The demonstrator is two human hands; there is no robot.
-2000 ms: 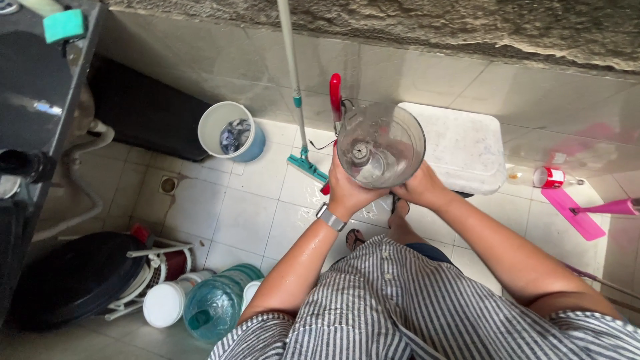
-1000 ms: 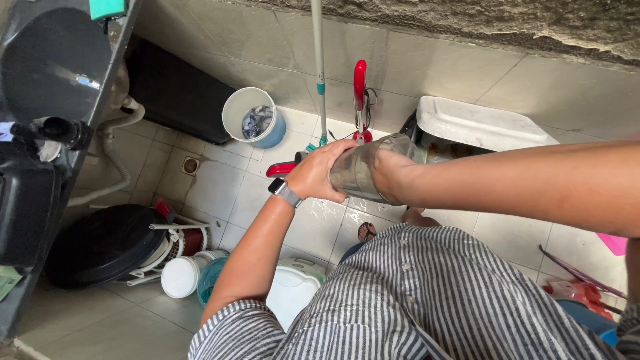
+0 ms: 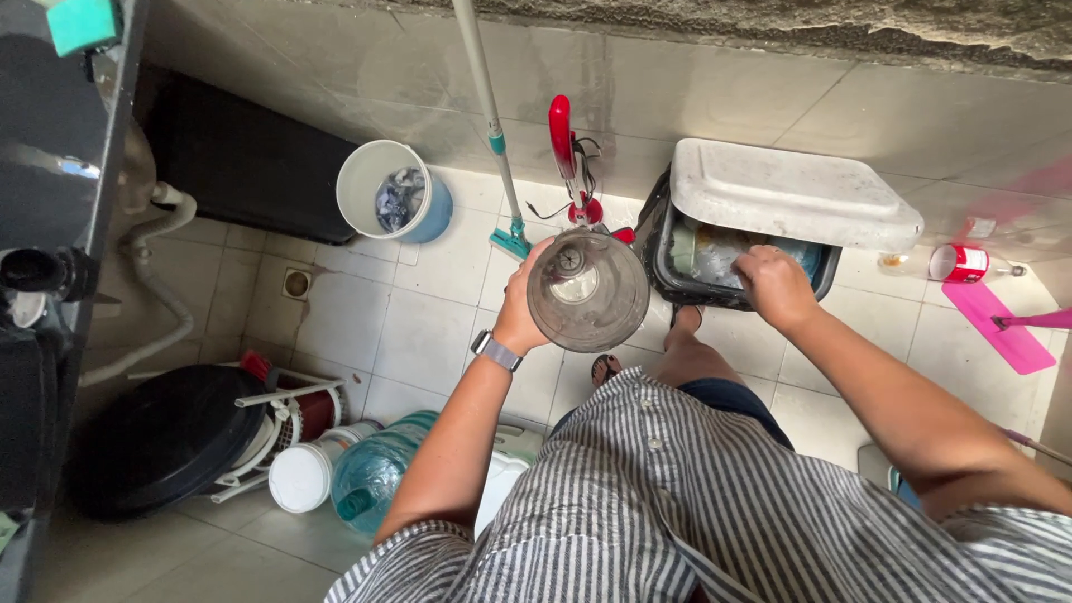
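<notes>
My left hand [image 3: 521,306], with a watch on its wrist, grips the side of a clear plastic container [image 3: 588,293], possibly a vacuum's dust cup, and its round opening faces me. Inside its base a small round fitting shows. My right hand [image 3: 775,283] is over the front of a black bin [image 3: 670,280], with its fingers bent down; whether they hold anything cannot be told. Plastic bags and refuse [image 3: 712,251] lie in the bin. Its whitish lid [image 3: 791,193] is tilted back against the wall side. Beyond the container stands a red upright vacuum's handle [image 3: 563,138] with a dark cord.
A teal squeegee or mop [image 3: 511,239] leans by the wall, beside a bucket [image 3: 352,188] with wet cloths. At the left are a dark counter edge [image 3: 109,184], a drain pipe and a black round lid [image 3: 167,440]. A large water bottle [image 3: 377,473] stands near my left arm. A pink squeegee [image 3: 997,327] lies right.
My right hand was inside the clear container one second ago; it has come out and moved right, over the bin. The bin's lid, closed two seconds ago, is now tilted up.
</notes>
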